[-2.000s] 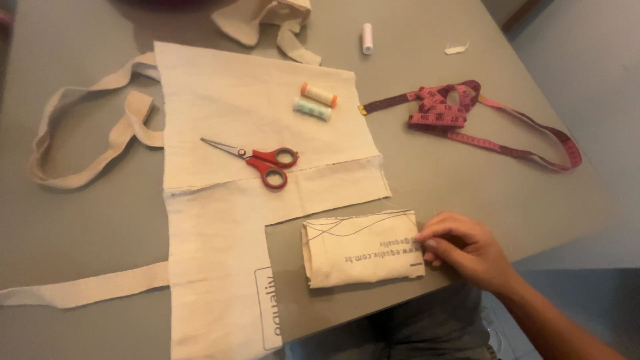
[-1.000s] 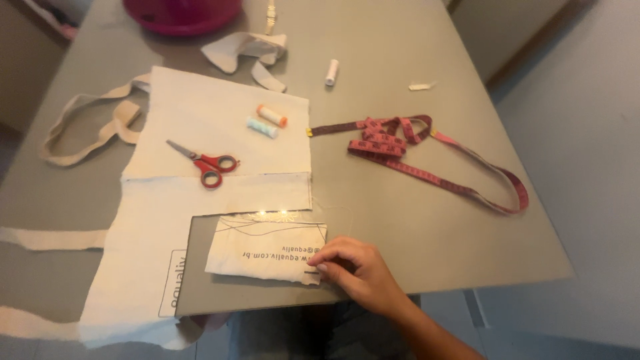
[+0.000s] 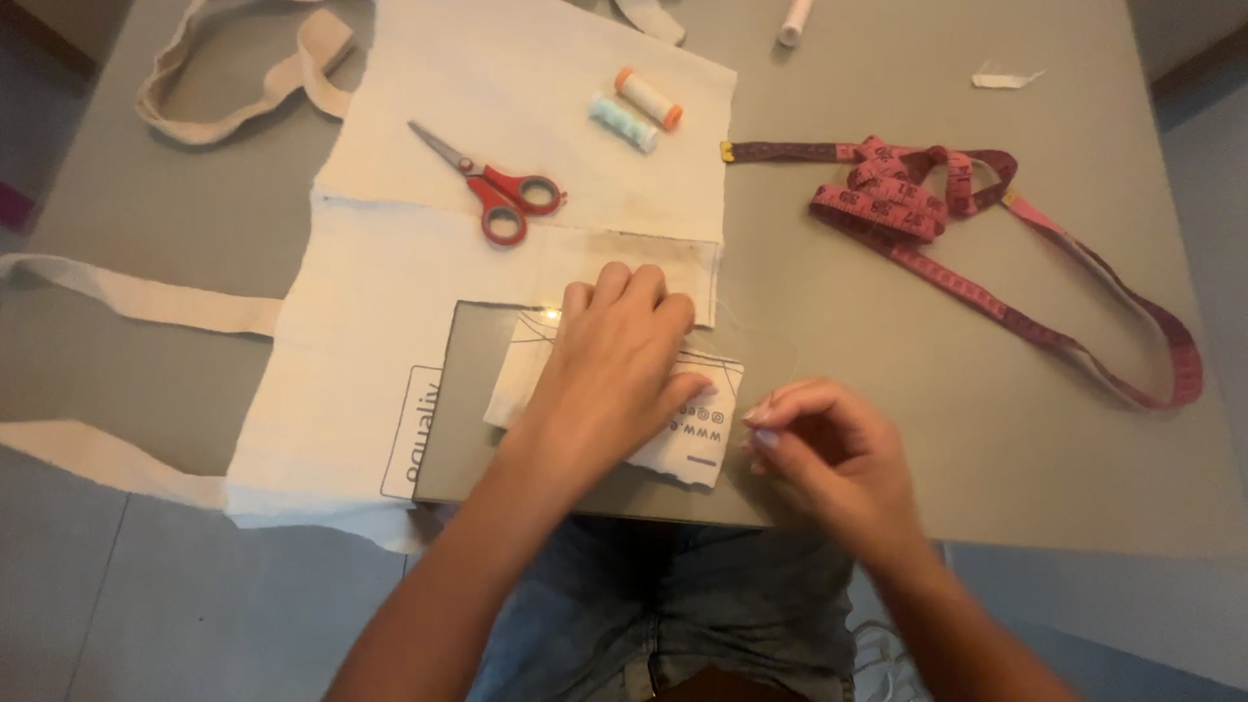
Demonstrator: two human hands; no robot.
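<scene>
My left hand (image 3: 619, 361) lies palm down across a small folded piece of cream fabric (image 3: 697, 448) with drawn lines and print, its fingertips reaching the edge of the larger cream cloth (image 3: 380, 273). To the right of the folded piece, my right hand (image 3: 829, 448) has thumb and index finger pinched together; a fine pale thread (image 3: 798, 353) runs near it, and whether a needle is between the fingertips is too small to tell. Red-handled scissors (image 3: 492, 190) rest on the large cloth, beside an orange-ended thread spool (image 3: 648, 97) and a pale blue spool (image 3: 624, 123).
A pink tape measure (image 3: 907, 214) lies loosely coiled on the table (image 3: 1053, 468) at right. A white spool (image 3: 795, 21) and a fabric scrap (image 3: 1004, 80) are farther back. Cream fabric straps (image 3: 146, 297) extend at left. The table's front edge is by my lap.
My left hand has come into view and now lies on the folded fabric. My right hand has left the fabric's right edge and is now just beside it. The view has shifted.
</scene>
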